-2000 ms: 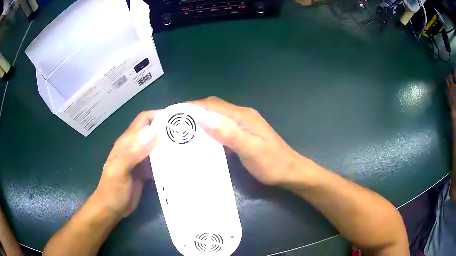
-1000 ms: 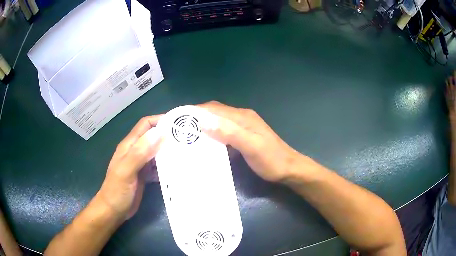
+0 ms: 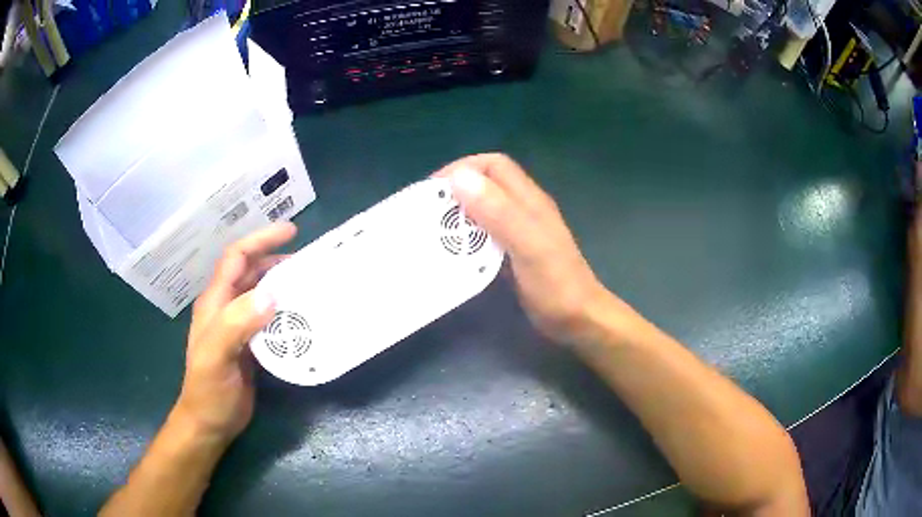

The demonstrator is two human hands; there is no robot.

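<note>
The white oblong appliance unit (image 3: 374, 288) is held above the green mat, its long side slanting up to the right. A round slotted grille shows near each end, and small dark marks lie along its far edge. My left hand (image 3: 227, 328) holds the left end, thumb on top beside the grille. My right hand (image 3: 531, 247) holds the right end, thumb on top near the other grille. Fingers under the unit are hidden. The open carton (image 3: 217, 227), white with black print, stands at the left.
A black audio unit (image 3: 404, 56) stands at the back. A cardboard-coloured block (image 3: 589, 22) sits beside it. Cables and a yellow item (image 3: 847, 63) lie at the back right. Another person's arm (image 3: 910, 303) and grey clothing show at the right edge. The green mat (image 3: 687, 202) reflects light.
The unit has turned from nearly upright in the picture to slanting sideways. My left hand has moved to its left end, and my right hand has moved up and right. The view has shifted slightly.
</note>
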